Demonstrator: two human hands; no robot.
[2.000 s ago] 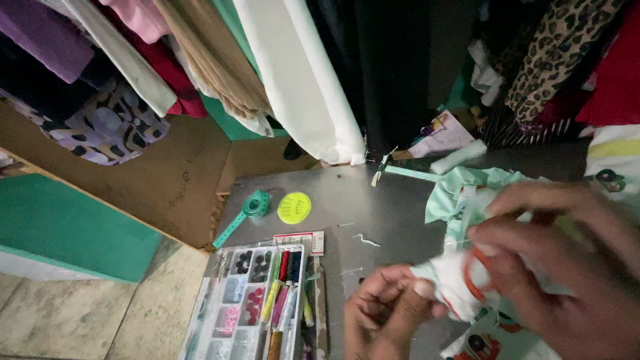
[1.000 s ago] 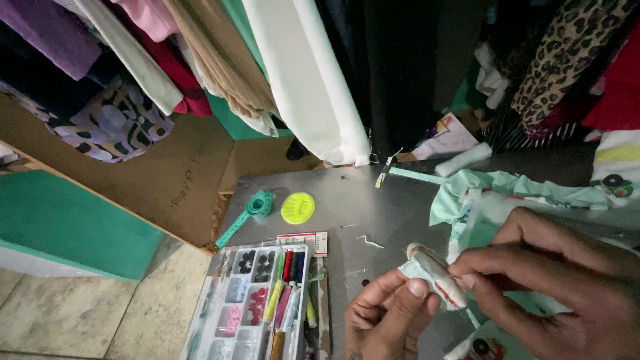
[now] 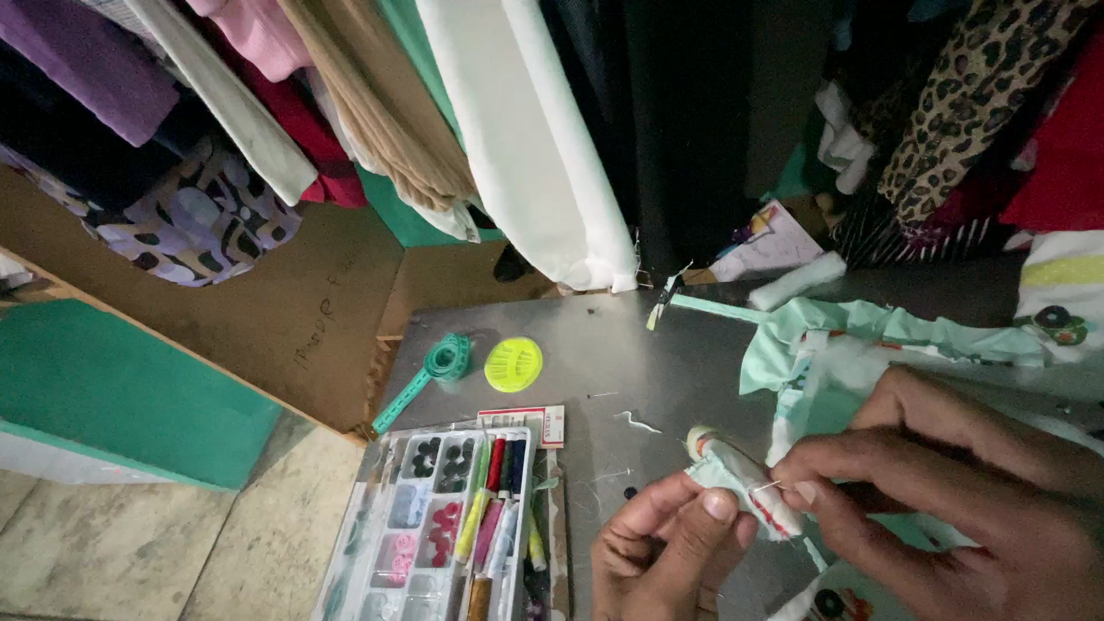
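My left hand (image 3: 677,548) pinches a small roll of white fabric with red marks (image 3: 742,487) between thumb and fingers. Close against its right side, my right hand (image 3: 931,500) holds a thin sewing needle (image 3: 766,486) between thumb and forefinger, its shaft lying at the cloth. Pale green ruffled fabric (image 3: 862,323) spreads behind and partly beneath my right hand. A white thread scrap (image 3: 638,423) lies on the grey tabletop, left of the roll.
A sewing box (image 3: 448,509) holds buttons and thread spools. Near it are a needle packet (image 3: 548,424), a yellow-green disc (image 3: 513,364) and a rolled green measuring tape (image 3: 447,358). Clothes hang behind, including a white garment (image 3: 535,129). A dark button (image 3: 828,602) is at lower right.
The fabric roll was blurred and held higher and farther right two seconds ago; both hands have since lowered. Over the last second they have stayed nearly in place.
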